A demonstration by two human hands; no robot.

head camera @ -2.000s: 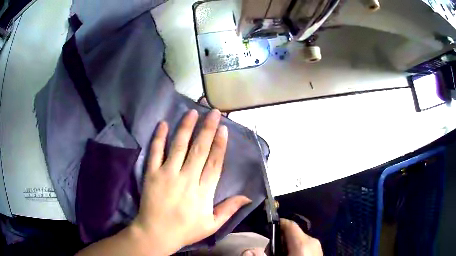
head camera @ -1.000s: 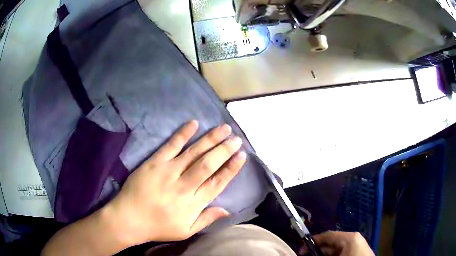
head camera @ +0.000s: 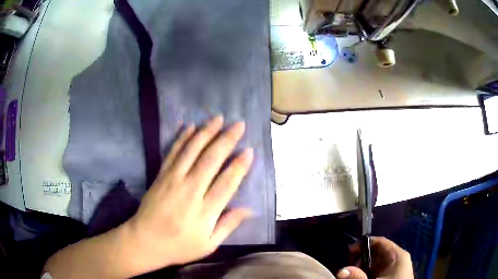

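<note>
A grey-lavender garment panel [head camera: 218,71] lies on the white table, its right edge straight. A dark strip [head camera: 148,103] runs down it. A deep purple piece [head camera: 116,210] shows at its lower left, partly hidden by my wrist. My left hand [head camera: 191,190] lies flat on the panel, fingers spread. My right hand [head camera: 385,259], cut off by the bottom edge, holds the fabric shears [head camera: 366,185] upright, right of the panel and apart from it, blades slightly parted. A small purple sliver shows along the right blade.
The sewing machine head [head camera: 355,16] is at the top right above the needle plate [head camera: 297,52]. A blue plastic basket [head camera: 442,218] is at the lower right. A purple object [head camera: 11,131] lies at the left table edge. A ruler scale [head camera: 57,187] is printed near the front edge.
The panel has turned so its right edge runs straight up and down. The shears have left the panel's edge and now stand to its right. My left hand stays on the cloth.
</note>
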